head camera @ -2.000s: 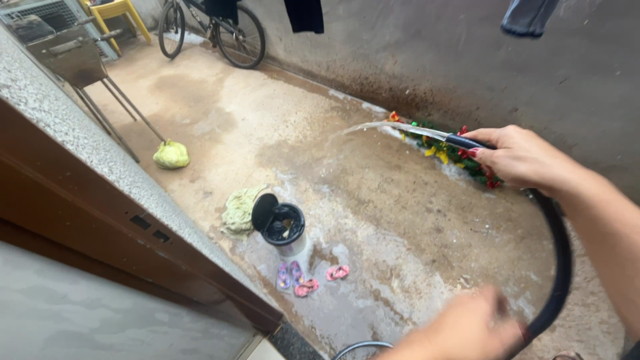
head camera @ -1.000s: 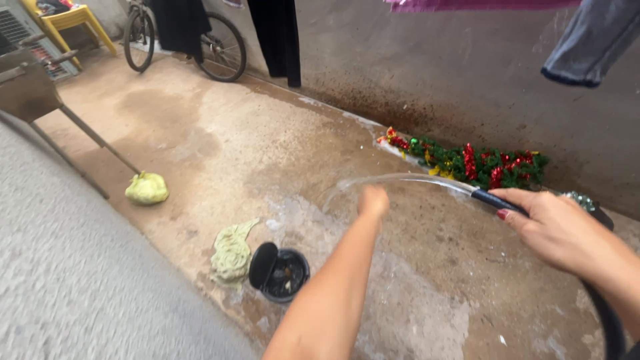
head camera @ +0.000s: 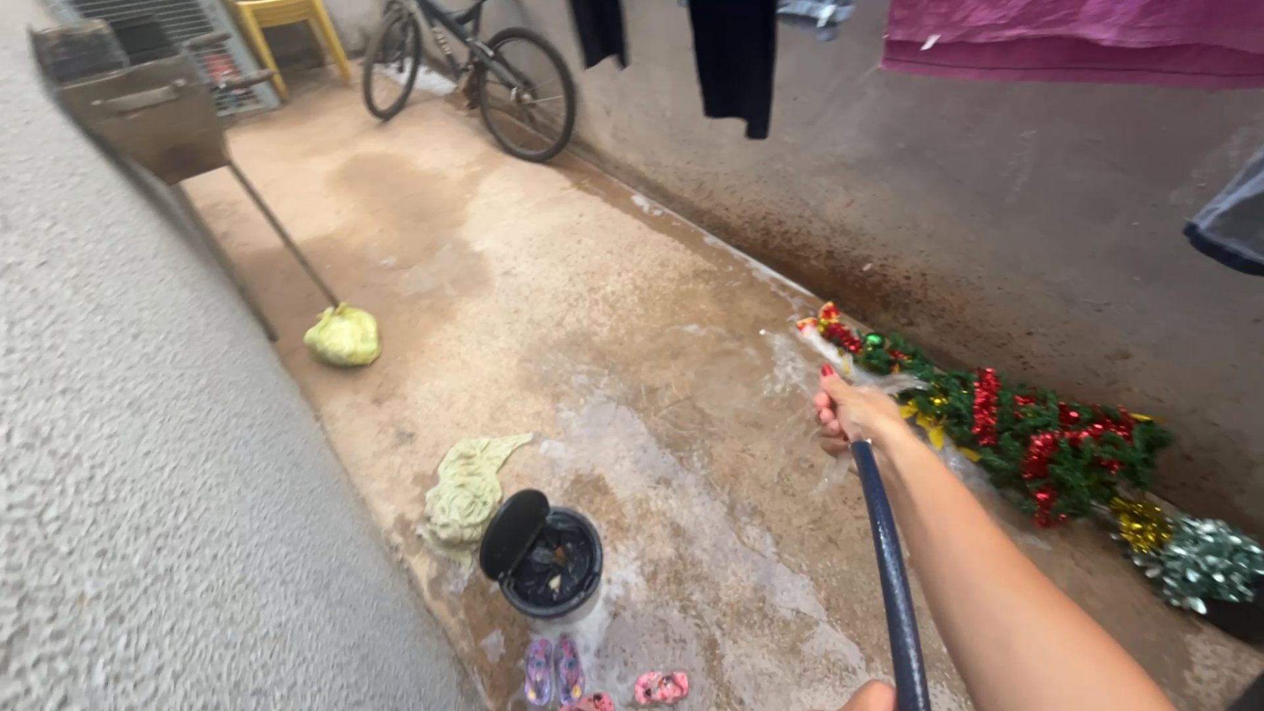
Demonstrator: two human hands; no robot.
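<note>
My right hand [head camera: 854,410] reaches out from the lower right, fingers loosely curled and thumb up, with nothing seen in it. The mouth of a dark rubber hose [head camera: 892,573] lies at its wrist, and water splashes around the fingers. Only a small part of my left hand [head camera: 869,697] shows at the bottom edge, against the hose's left side; the rest is out of view. Beyond my right hand, a green artificial Christmas tree [head camera: 1066,444] with red tinsel lies on its side along the wall.
A lidded black bin [head camera: 553,568] stands open beside a crumpled pale green cloth [head camera: 466,494]. Near it lie purple flip-flops [head camera: 553,671] and pink ones [head camera: 662,687]. Further off are a yellow-green bundle [head camera: 344,336], a metal grill [head camera: 148,109] and a bicycle [head camera: 469,74]. Clothes hang above the wet floor.
My right hand, on the hose one second ago, is now off it and in front of its mouth. My left hand, then stretched out in the water stream, has drawn back to the hose.
</note>
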